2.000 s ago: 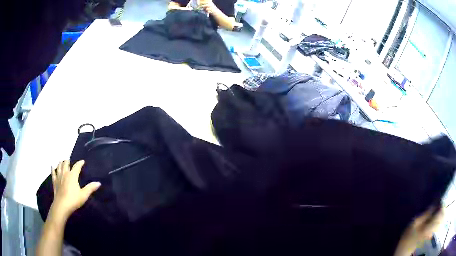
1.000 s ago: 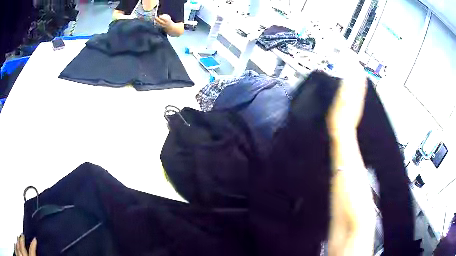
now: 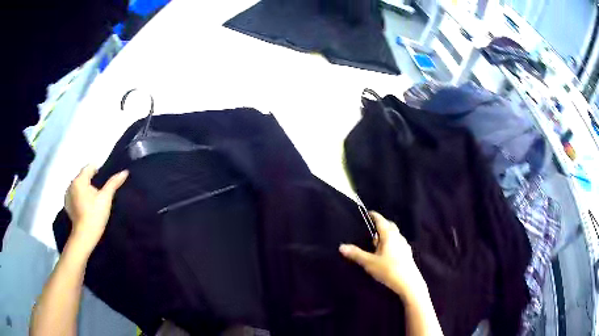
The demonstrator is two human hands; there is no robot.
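A black jacket (image 3: 289,197) lies spread on the white table in front of me, its hanger (image 3: 161,144) inside the neck and the hook at the upper left. My left hand (image 3: 94,200) lies on the jacket's left shoulder edge, thumb and fingers apart. My right hand (image 3: 383,252) is at the jacket's right side and holds a thin silvery wire tool (image 3: 366,215) that points up and away. The tool's lower end is hidden by the fingers. The thumb is apart from the fingers.
A pile of black garments (image 3: 446,190) with a hanger hook lies at the right. Blue-grey garments (image 3: 486,118) and a checked garment (image 3: 542,226) lie beyond and beside it. A dark garment (image 3: 315,29) is at the table's far side. Shelving with small items stands at the far right.
My right hand has moved from the raised dark garment at the right back to the near jacket. That garment now lies on the black pile. My left hand is fully in view again.
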